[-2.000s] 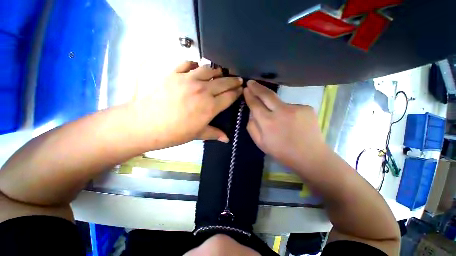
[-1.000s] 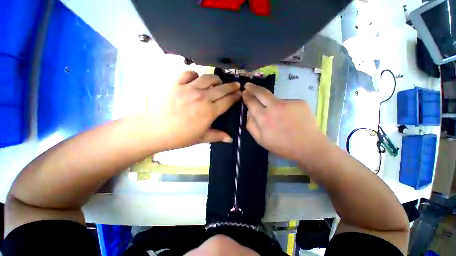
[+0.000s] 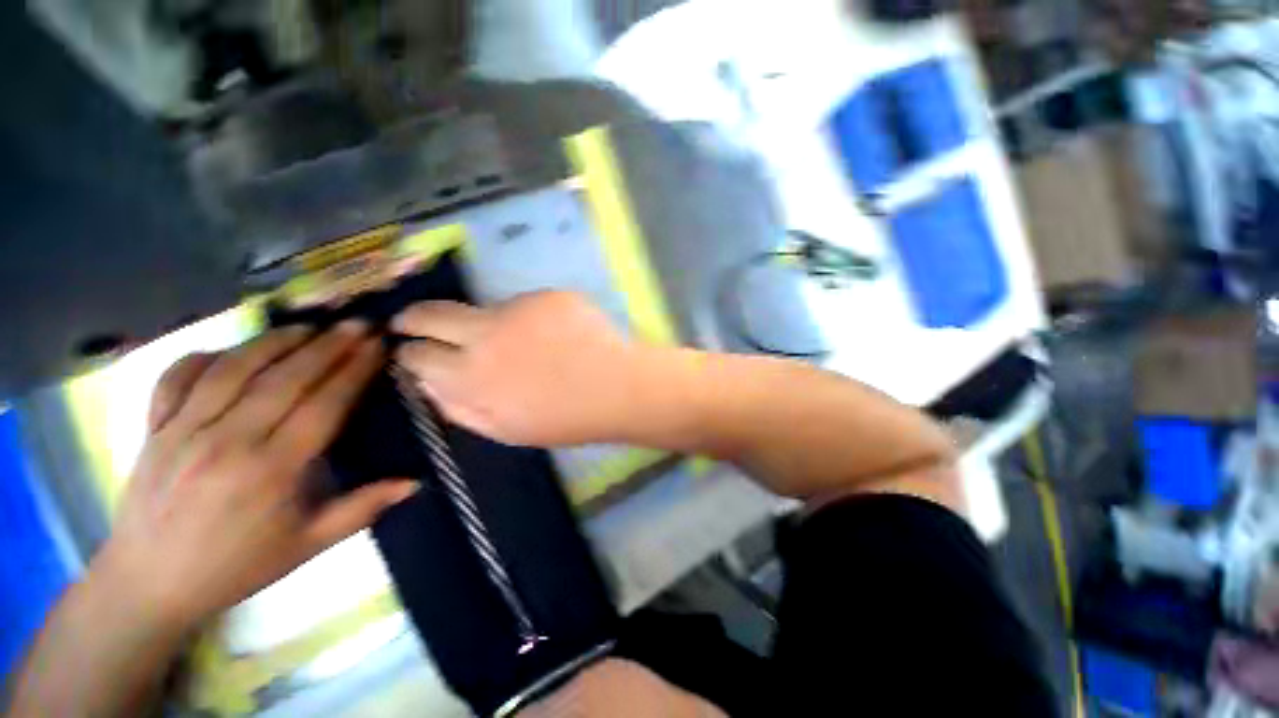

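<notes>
The black fabric strap (image 3: pixel 484 561) lies on the machine bed, running from the clamp down to the table's front edge. A silver zipper (image 3: pixel 470 512) runs down its middle to a small slider (image 3: pixel 529 644) near the lower end. My left hand (image 3: pixel 246 470) lies flat on the strap's left side, fingers at its upper end. My right hand (image 3: pixel 512 368) rests on the right side, its fingertips close to the left ones at the top of the zipper. Brass-coloured clamp parts (image 3: pixel 358 267) are just beyond the fingertips. The view is blurred.
The dark machine head (image 3: pixel 105 211) fills the upper left. Yellow tape (image 3: pixel 617 232) borders the bed. At the right are two blue bins (image 3: pixel 954 253), green-handled snips (image 3: pixel 830 260) with a cord, and cartons (image 3: pixel 1073 211) beyond the table. Blue plastic (image 3: pixel 28 533) shows at the far left.
The head view has swung right and tilted, so the hands and strap appear further left and more floor shows. Both hands remain at the strap's upper end.
</notes>
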